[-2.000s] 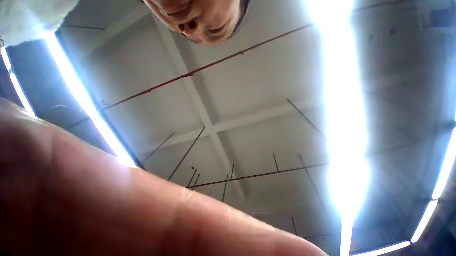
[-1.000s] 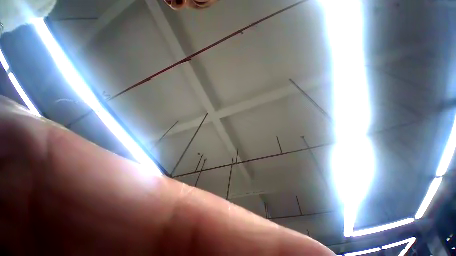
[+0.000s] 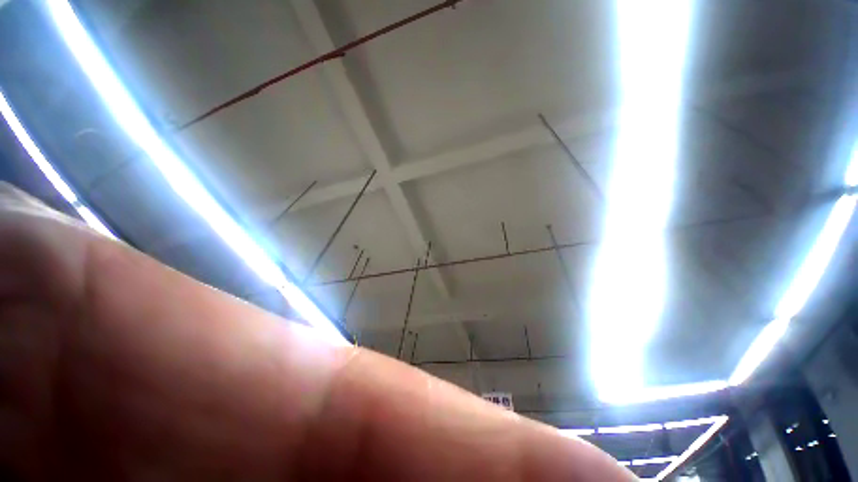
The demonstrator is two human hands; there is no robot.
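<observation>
One bare finger (image 3: 216,367), very close to the lens and partly blurred, runs from the left edge down to the bottom right of centre. The rest of that hand is outside the picture. I cannot tell whether it is my left or my right hand, or whether it holds anything. No other hand shows. No work object shows. The camera looks up at the ceiling.
Above are a pale ceiling with crossing beams (image 3: 388,174), a red pipe (image 3: 310,64) and thin hanging rods. Bright light strips run at left (image 3: 179,179) and right (image 3: 644,188). A small white sign (image 3: 498,401) hangs far off at bottom centre.
The view has shifted over the ceiling. The face and the white fuzzy cloth at the top have left the picture. More distant lights and a sign now show low down. The finger stays nearly in place.
</observation>
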